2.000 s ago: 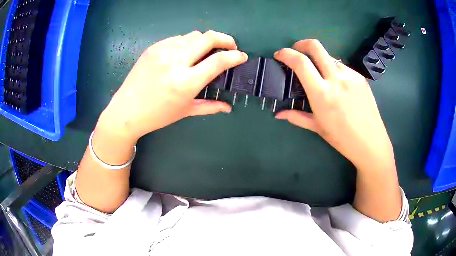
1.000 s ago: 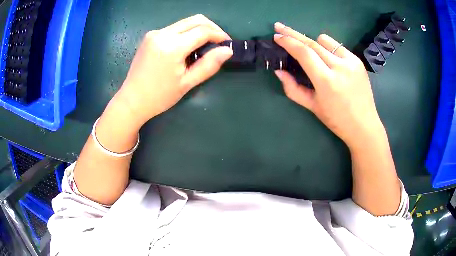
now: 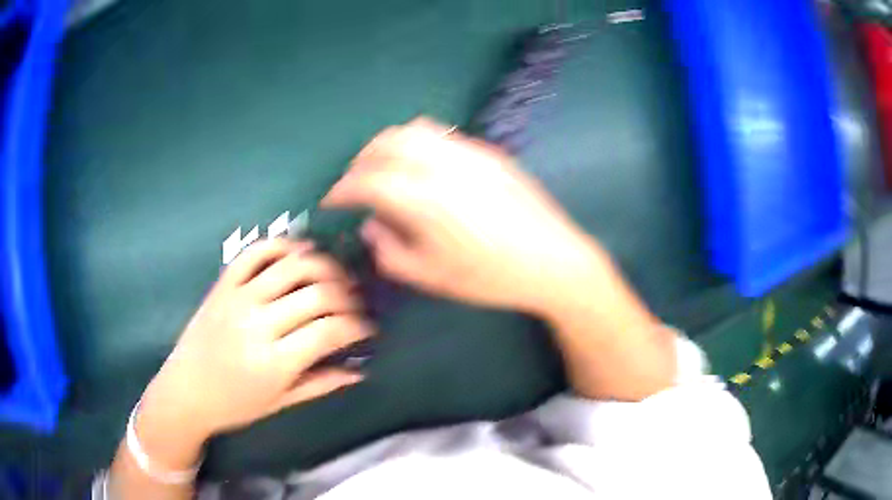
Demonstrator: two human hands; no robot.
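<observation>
The frame is motion-blurred. My left hand (image 3: 279, 332) is curled around black power adapters, with bright plug pins (image 3: 238, 244) showing beyond its fingers and a dark part between fingers and thumb. My right hand (image 3: 469, 225) is just right of it, fingers bent, over a dark blurred area; whether it holds anything cannot be told. Another group of black adapters (image 3: 523, 88) lies on the dark green bench top (image 3: 196, 127), beyond my right hand, its pins smeared by blur.
A blue bin (image 3: 29, 225) is cut off by the left edge, its inside dark. Another blue bin (image 3: 763, 146) stands at the right. A small pale speck (image 3: 626, 16) shows near the top. Yellow-black floor tape (image 3: 782, 352) runs at lower right.
The view has swung right, so the bench things shift left in the picture. My left hand has come nearer to me with adapters; my right hand has moved toward it, its fingers more bent.
</observation>
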